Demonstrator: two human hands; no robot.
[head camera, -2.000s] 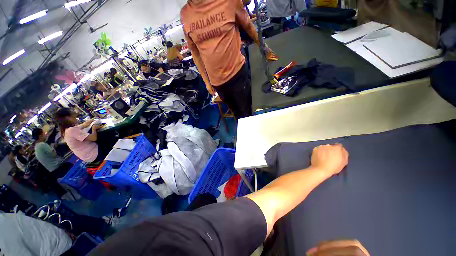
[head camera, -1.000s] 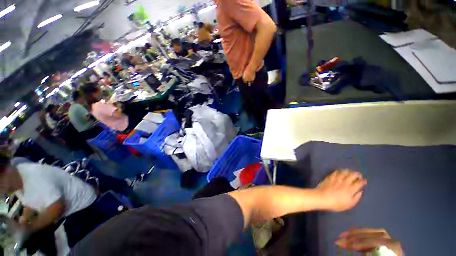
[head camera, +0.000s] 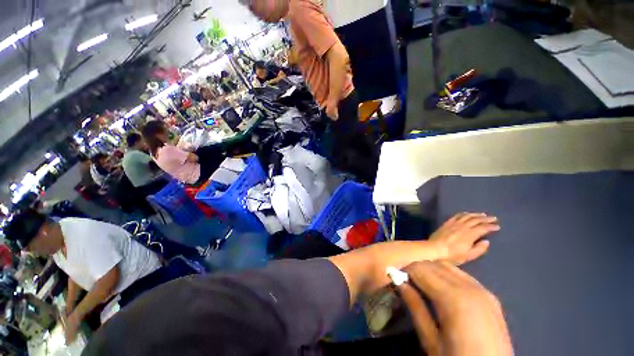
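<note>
A wide charcoal-grey cloth (head camera: 556, 257) lies over most of the near table, with the pale cream table top (head camera: 486, 156) showing as a strip behind it. My left hand (head camera: 466, 236) rests on the cloth near its left side, fingers spread and nothing seen in it. My right hand (head camera: 459, 306) is nearer me, in front of my left wrist, fingers bent. A small white piece (head camera: 397, 276) shows at its fingertips, against my left forearm; what it is cannot be told. The palm of my right hand is hidden.
A blue basket (head camera: 344, 208) with red fabric (head camera: 362, 234) stands left of the table. Beyond it are a white-grey fabric pile (head camera: 299, 195) and another blue basket (head camera: 240, 188). A person in orange (head camera: 320, 55) stands behind; one in white (head camera: 104, 250) bends at left. A dark-topped table (head camera: 507, 55) stands beyond.
My left hand has gone from bunched to spread on the cloth. My right hand has come up and left from the lower edge to my left wrist. The view has turned left.
</note>
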